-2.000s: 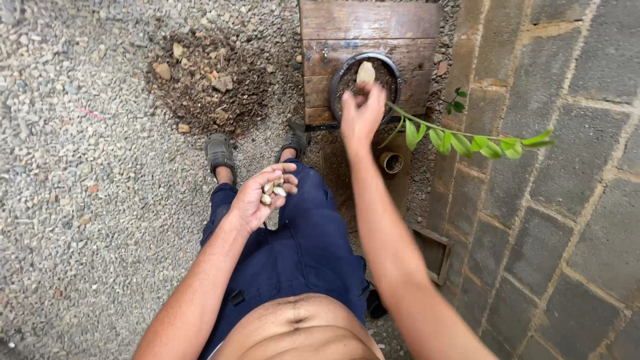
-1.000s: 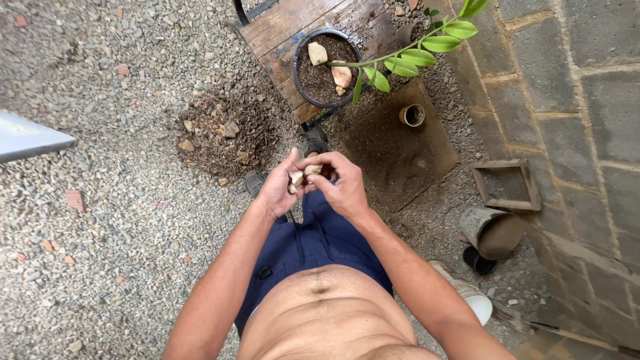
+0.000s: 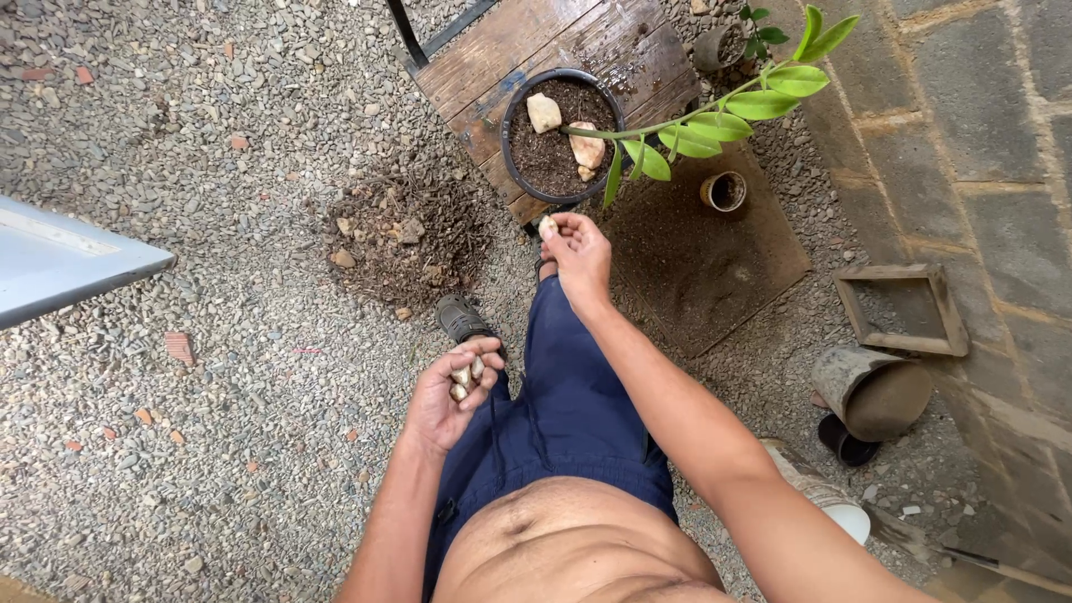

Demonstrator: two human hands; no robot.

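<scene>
My left hand is cupped palm up in front of my trousers, holding several small pale stones. Between the thumb and fingers of my right hand is one small whitish stone, just below the near rim of a round dark plant pot. The pot holds dark soil and stands on a wooden slatted table. A leafy green stem leans out of it to the right. On the soil lie a cream stone, a pinkish-white stone and a smaller stone.
The wooden table has a black metal frame. Left of my feet is a heap of soil and debris on gravel. To the right are a small cup on a square slab, a wooden frame, a bucket and a block wall.
My hands were together over the small stones one second ago and are now apart. My right hand has moved toward the pot with one stone. The view has shifted since two seconds ago.
</scene>
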